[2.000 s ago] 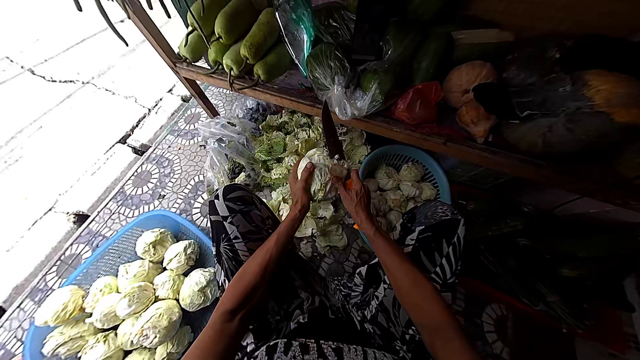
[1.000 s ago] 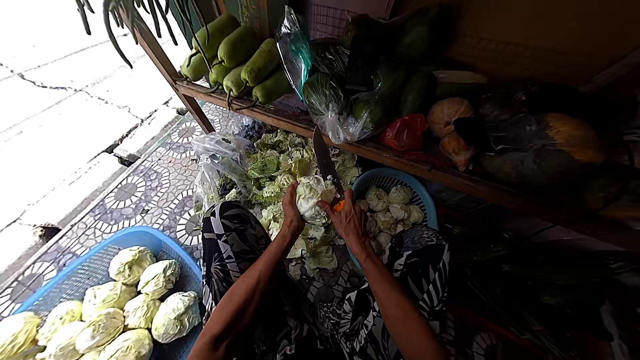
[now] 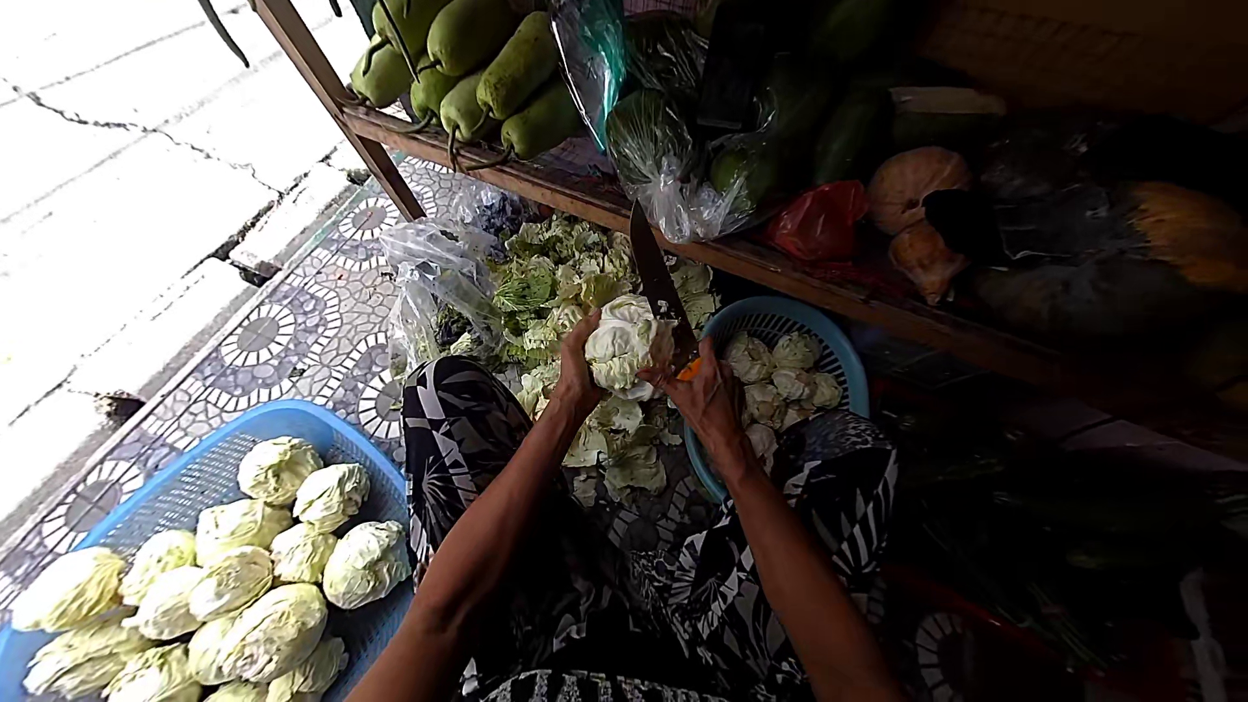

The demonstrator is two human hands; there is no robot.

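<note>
A pale cabbage head (image 3: 626,341) rests in my left hand (image 3: 579,363), whose fingers curl round its left side. My right hand (image 3: 704,395) grips a large knife (image 3: 655,273) by its orange handle, with the dark blade pointing up and away along the cabbage's right side. The right fingertips also touch the lower right of the cabbage. Beneath both hands lies a heap of loose cabbage leaves (image 3: 624,453) on the floor. Just right of my right hand stands a round blue basket (image 3: 856,375) with several small pale cabbage heads (image 3: 795,366) inside.
At the lower left, a blue plastic basket (image 3: 366,448) holds several cabbages (image 3: 278,624). A wooden shelf (image 3: 585,200) crosses ahead, bearing green gourds (image 3: 517,66), bagged vegetables and a red plastic bag (image 3: 819,219). Clear plastic bags (image 3: 439,263) lie beside the leaf heap on the mosaic-tiled floor.
Both hands have stayed on the cabbage and the knife. More of the cabbage's pale face shows than two seconds ago. The view has shifted somewhat.
</note>
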